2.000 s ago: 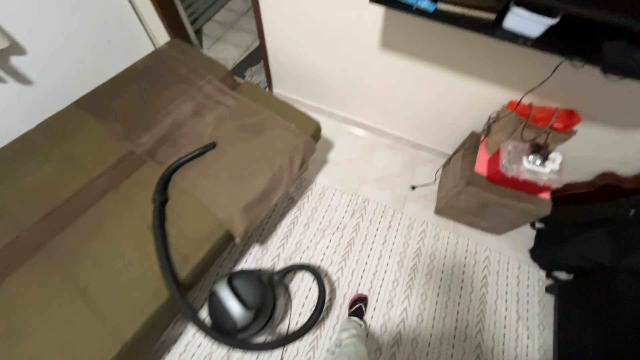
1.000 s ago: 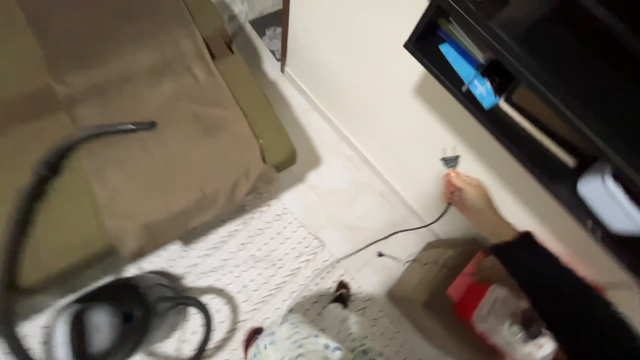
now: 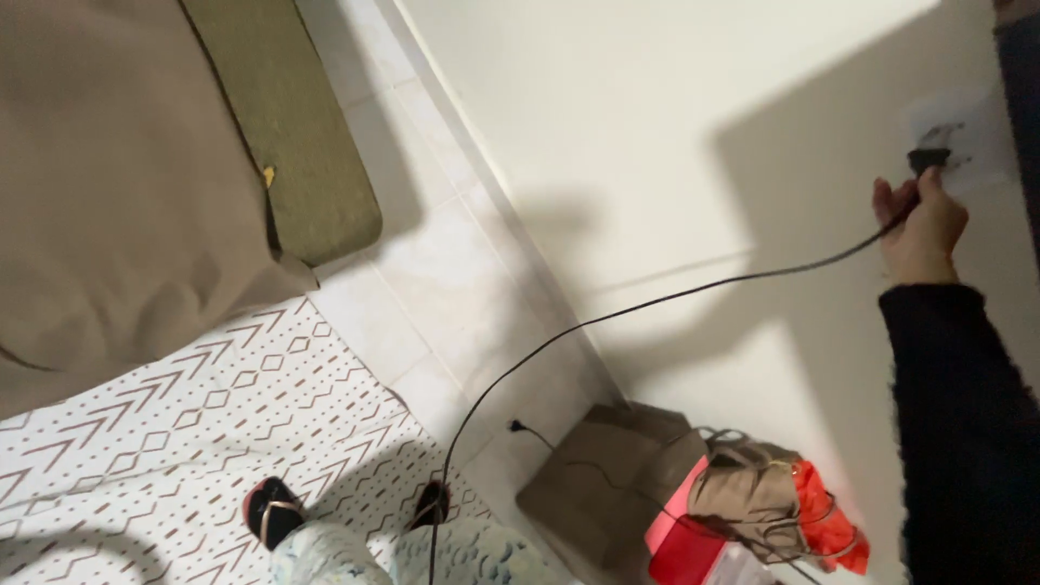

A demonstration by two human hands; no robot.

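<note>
My right hand [image 3: 926, 223], in a dark sleeve, grips a black power plug [image 3: 929, 160] near the right edge, close against a wall outlet plate [image 3: 963, 134]. Whether its prongs are in the sockets I cannot tell. From the plug a thin black cord [image 3: 650, 304] runs down and left, past the tiled floor, to the bottom edge between my legs. My left hand is out of the frame.
A sofa [image 3: 325, 179] with a brown cover stands at the left, beside a patterned rug [image 3: 203, 406]. Low on the right, a brown box [image 3: 601, 479] carries red items and a bag. A second plug [image 3: 517, 425] lies on the floor.
My right hand has carried the plug up to the outlet plate; one second ago it held the plug away from the outlet. The view has shifted, and the vacuum cleaner's body is out of it.
</note>
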